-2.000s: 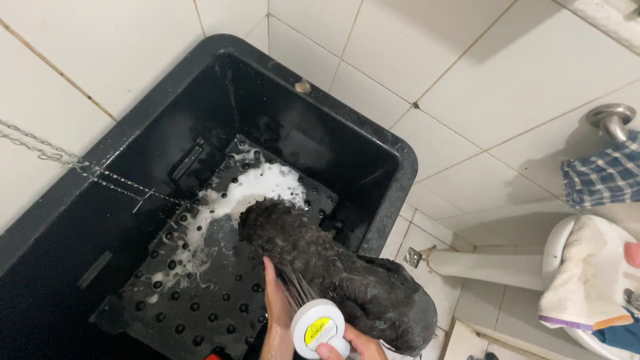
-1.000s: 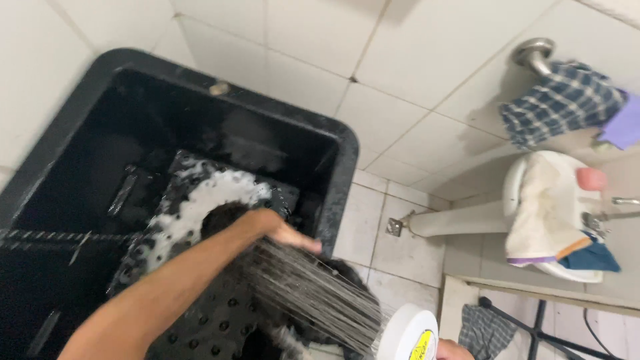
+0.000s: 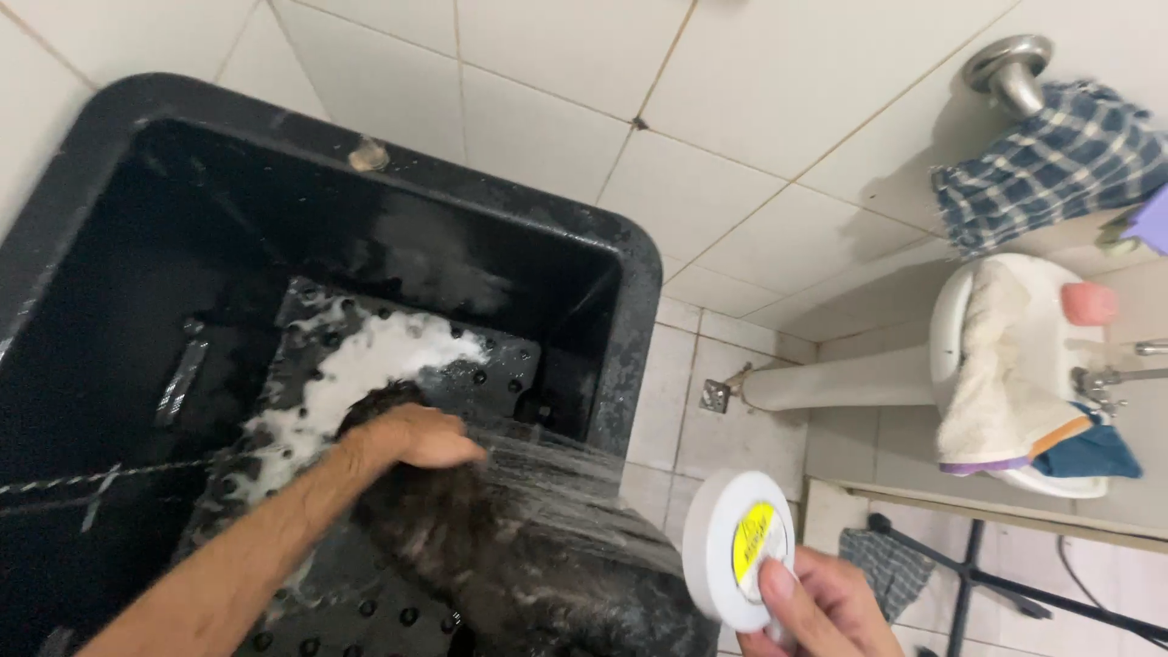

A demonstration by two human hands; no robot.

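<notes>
A wet, dark-furred animal [image 3: 511,538], apparently a dog, is in a black plastic tub [image 3: 630,310], on a perforated black mat [image 3: 511,351] with white foam [image 3: 365,360]. My left hand [image 3: 424,438] lies on its fur near the foam, fingers slightly blurred; its underside is hidden. In my right hand [image 3: 812,602] is a white shower head [image 3: 730,547] with a yellow label, held at the tub's right side. Water sprays leftward from it over the animal and my left fingertips. A chain [image 3: 137,470] runs across the tub from the left edge.
White tiled walls [image 3: 566,73] surround the tub. At right stands a pedestal sink [image 3: 949,310] with a towel [image 3: 990,365] over it and pink soap [image 3: 1088,303]. A checked cloth [image 3: 1049,164] hangs from a metal wall fitting [image 3: 1008,68]. A floor drain [image 3: 714,395] and black chair base [image 3: 972,575] are lower right.
My left hand has moved from low beside the shower head onto the animal near the foam. The shower head has moved to the right, away from my left hand. The view has shifted right.
</notes>
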